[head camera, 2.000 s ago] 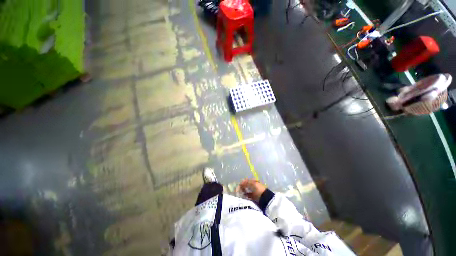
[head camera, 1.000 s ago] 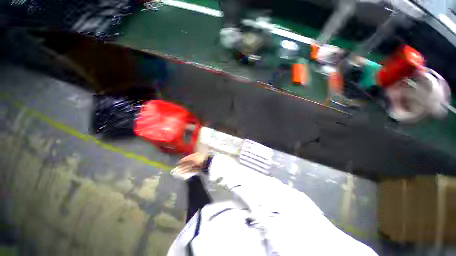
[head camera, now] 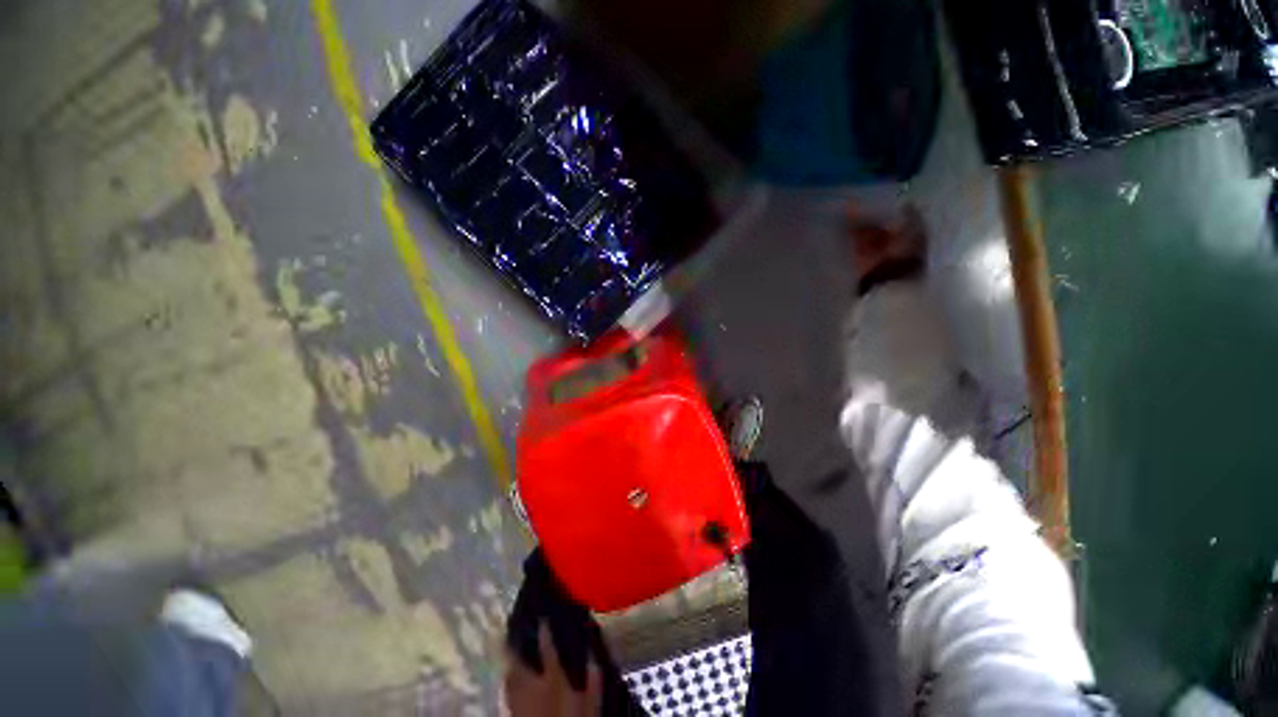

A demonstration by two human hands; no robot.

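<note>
A red plastic stool [head camera: 631, 490] stands on the floor at the centre, between my dark-trousered legs. My right hand [head camera: 886, 249] is blurred and reaches forward beyond the stool, at the end of a white sleeve; whether it holds anything cannot be told. My left hand [head camera: 554, 689] is low at the bottom edge, dark and partly cut off, close to the stool's near left side; its fingers are unclear. A stack of shiny black trays [head camera: 540, 175] lies just beyond the stool.
A green-topped bench [head camera: 1163, 378] with a brown edge runs down the right. More shiny black trays [head camera: 1107, 63] are at its far end. A teal object [head camera: 848, 105] is beyond the stool. A white dotted panel [head camera: 694, 679] is below. Another shoe [head camera: 203, 623] shows at lower left, beside the yellow-lined floor.
The view has turned and moved close to the red stool, which is now between my legs. My right hand has reached forward. The black trays are nearer. The bench's orange items and fan have left view.
</note>
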